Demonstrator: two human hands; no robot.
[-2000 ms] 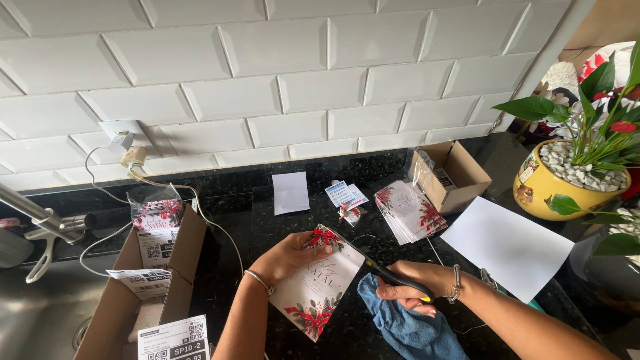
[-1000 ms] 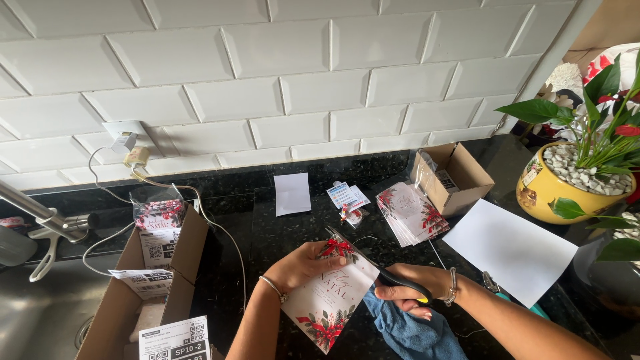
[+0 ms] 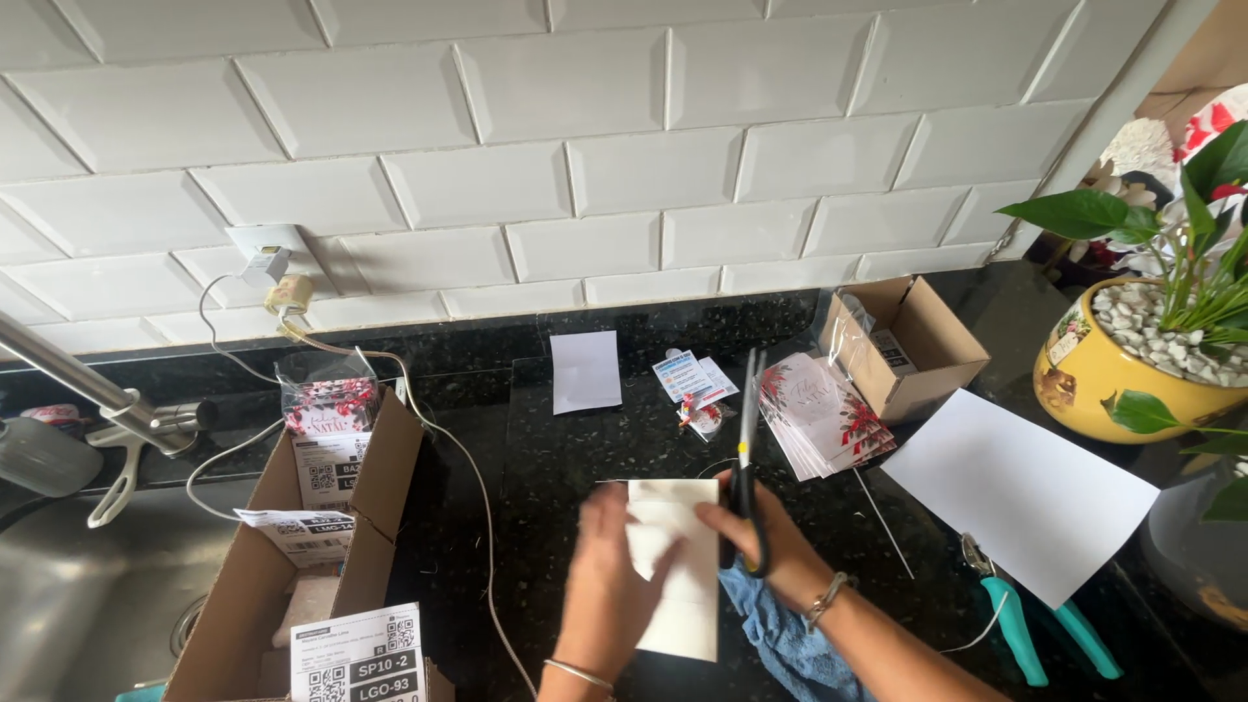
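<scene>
A cream paper piece (image 3: 682, 585), creased across near its top, lies at the lower middle with no print showing. My left hand (image 3: 619, 575) is over its left side, fingers spread and blurred. On its upper right edge are the fingers of my right hand (image 3: 770, 546), which also holds black-handled scissors (image 3: 749, 468), blades pointing up. A blue cloth (image 3: 790, 634) lies under my right wrist. Behind are a stack of floral printed cards (image 3: 819, 414), a small white sheet (image 3: 585, 372) and small printed cards with a tiny packet (image 3: 694, 378).
Cardboard boxes with labelled packets (image 3: 390, 487) stand left beside the steel sink (image 3: 88, 595). A white cable (image 3: 468, 468) crosses the black counter. At right are an open cardboard box (image 3: 926, 361), a white sheet (image 3: 1024, 487), teal-handled pliers or pruners (image 3: 1014, 634) and a yellow plant pot (image 3: 1131, 390).
The printed floral card seen in my hands earlier no longer shows; a plain cream surface is there instead. The scissors, earlier against the card's edge, now point upward. My left hand has moved off its grip.
</scene>
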